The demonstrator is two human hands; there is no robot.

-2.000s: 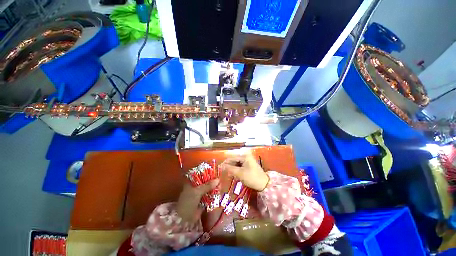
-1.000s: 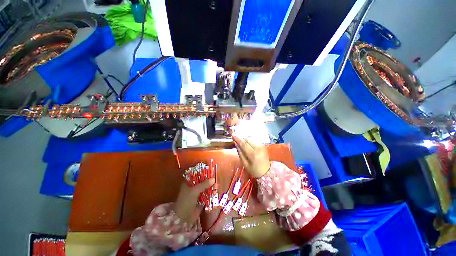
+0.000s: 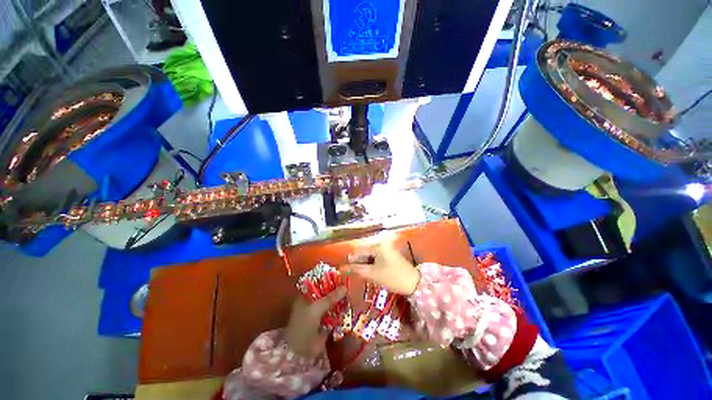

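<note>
My left hand is closed around a bundle of thin red wire leads, their pale ends pointing up. My right hand is just right of the bundle, thumb and fingers brought together near its top; whether they pinch a lead is too small to tell. Several finished leads with flat silvery tabs lie fanned on the reddish-brown board, below my right hand. The crimping head is beyond my hands, under the black ram, and glare hides part of its die.
The feed track runs left from the head to a bowl feeder. Another bowl feeder stands at right. A blue parts bin of red leads is beside the board, with blue crates lower right. The press housing is above.
My right hand has come back from the lit crimping head to beside the bundle. My left hand still holds the bundle. The whole view has shifted and tilted.
</note>
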